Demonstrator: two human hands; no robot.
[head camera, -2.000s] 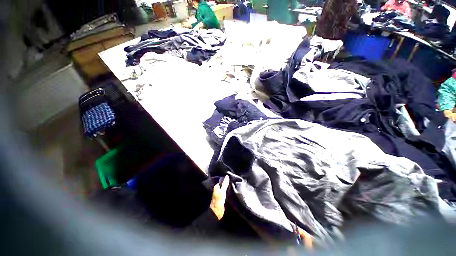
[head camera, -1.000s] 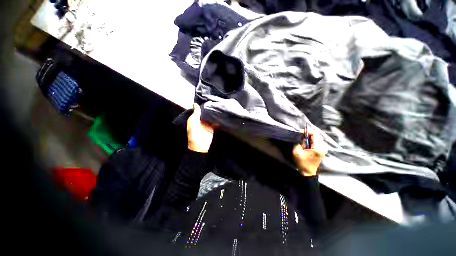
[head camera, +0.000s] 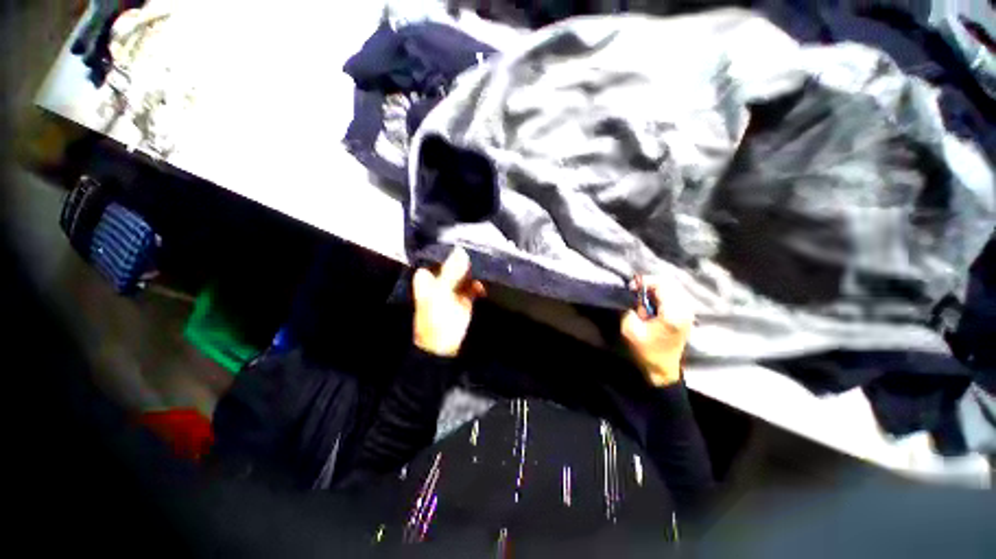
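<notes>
A large garment (head camera: 612, 142) with its pale grey inside outward lies over the white table's front edge. A dark edge strip (head camera: 546, 280) runs between my hands, fairly straight. My left hand (head camera: 442, 308) pinches its left end, below a dark round opening (head camera: 457, 180). My right hand (head camera: 657, 333) holds its right end. A small dark, bluish tool (head camera: 647, 298), perhaps thread snips, shows at the right fingers, mostly hidden. A dark piece with a pale patch (head camera: 399, 104) is bunched at the garment's left.
The white table (head camera: 262, 120) runs diagonally. Cream fabric (head camera: 147, 76) lies at its far left. Dark garments (head camera: 928, 409) lie at the right. Beside the table at left are a blue checked item (head camera: 122, 246), a green object (head camera: 218, 331) and a red one (head camera: 180, 431).
The view has tilted down from the room to my hands and lap. Since the middle frame, my left fingers have shifted slightly along the edge, and both hands still hold the strip.
</notes>
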